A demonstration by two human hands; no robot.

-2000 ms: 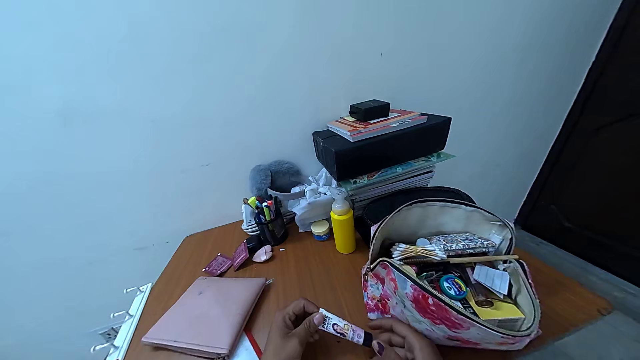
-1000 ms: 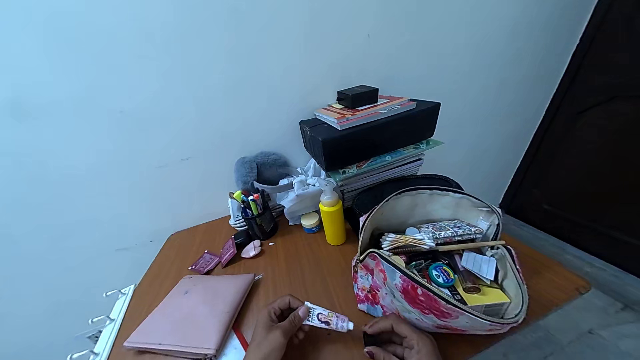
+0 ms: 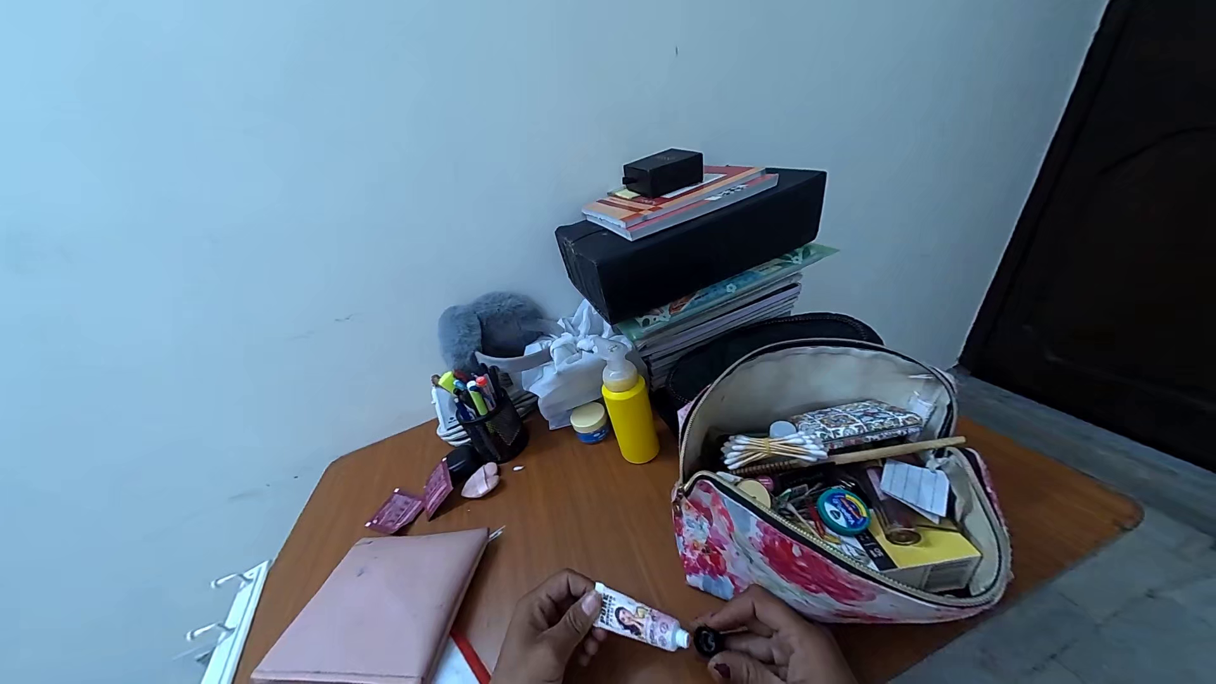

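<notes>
My left hand [image 3: 556,627] grips a small white and pink squeeze tube [image 3: 638,619] by its flat end, with its white nozzle pointing right. Between the fingers of my right hand [image 3: 774,641] is a round black cap [image 3: 708,641], close beside the nozzle. Just behind my right hand stands an unzipped floral pouch [image 3: 788,556]. It holds a bundle of cotton swabs [image 3: 774,448], a yellow box [image 3: 926,551], a round blue and green container [image 3: 844,511], a patterned case [image 3: 860,423] and a thin wooden stick [image 3: 898,450].
A pink folder [image 3: 380,608] lies left of my hands on the wooden table [image 3: 570,503]. Farther back are a mesh pen holder [image 3: 496,429], a yellow pump bottle [image 3: 630,418], a small jar [image 3: 590,423], pink packets [image 3: 397,511] and a stack topped by a black box [image 3: 703,247].
The black cap, on the tube two seconds ago, is now apart from it in my right hand, and the white nozzle shows. My left hand still holds the tube.
</notes>
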